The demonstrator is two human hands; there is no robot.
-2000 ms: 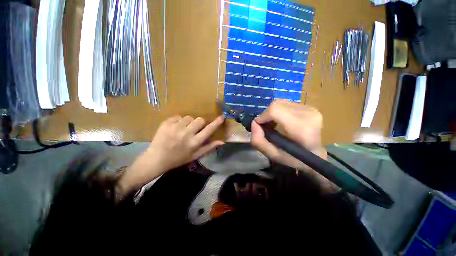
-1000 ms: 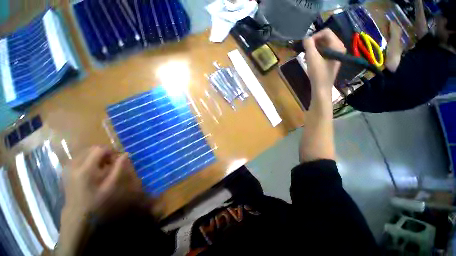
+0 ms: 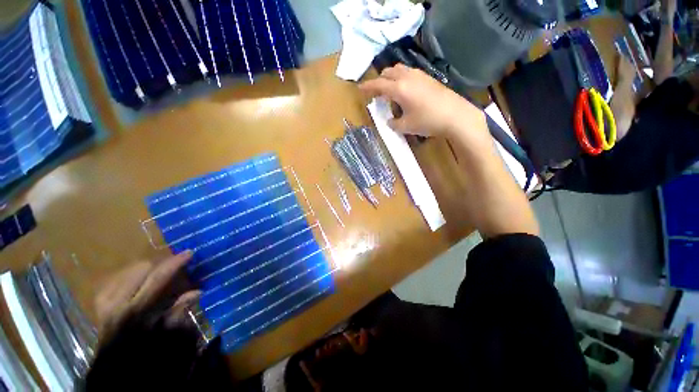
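A blue solar cell panel (image 3: 245,245) with silvery parallel lines lies tilted on the brown tabletop. Thin ribbon ends stick out past its left and right edges. My left hand (image 3: 146,291) is at the panel's left edge, somewhat blurred, fingers apart, fingertips at the edge; I see nothing held in it. My right hand (image 3: 421,103) is over the upper end of a white strip (image 3: 414,180), thumb and fingers apart on either side of it. Whether they touch the strip is unclear. No soldering iron shows in my right hand.
Short ribbons (image 3: 364,164) lie between panel and white strip. Dark cell strings (image 3: 191,38) and a panel stack (image 3: 38,99) are at the far side. White cloth (image 3: 368,34), a grey device (image 3: 483,34) and red-yellow handles (image 3: 594,121) are beyond. Another person's arm (image 3: 625,88) is far right.
The view has turned to the right. My right hand has let go of the soldering iron and moved to the white strip. My left hand has come to the panel's left edge.
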